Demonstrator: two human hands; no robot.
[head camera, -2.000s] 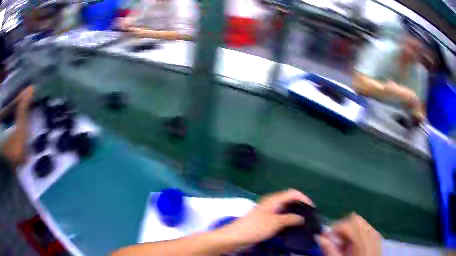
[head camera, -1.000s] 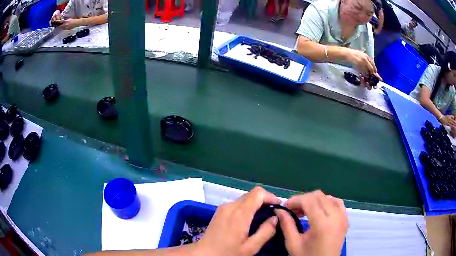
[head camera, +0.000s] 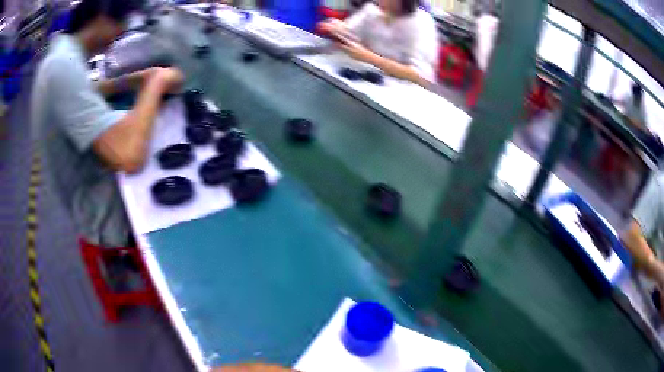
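Both my hands are out of the picture; only a blurred strip of my left forearm shows at the bottom edge. Nearest in front of me, a solid blue cup (head camera: 368, 328) stands on white paper (head camera: 327, 347) at the bottom centre. A sliver of the blue parts tray (head camera: 431, 370) shows at the bottom edge, its contents hidden. Round black housings lie on the green conveyor belt (head camera: 342, 174), one at mid-belt (head camera: 384, 200) and one further right (head camera: 461, 276).
Several black housings (head camera: 250, 185) lie on a white sheet (head camera: 186, 214) at left, beside a seated person (head camera: 80, 138) on a red stool (head camera: 120, 280). A green post (head camera: 480, 145) rises by the belt. Across it are another person (head camera: 393, 43) and a blue, white-lined tray (head camera: 586, 240).
The view has swung left. My hands and the black housing they held have left the picture at the bottom. The blue cup now appears further right, and the person at left shows.
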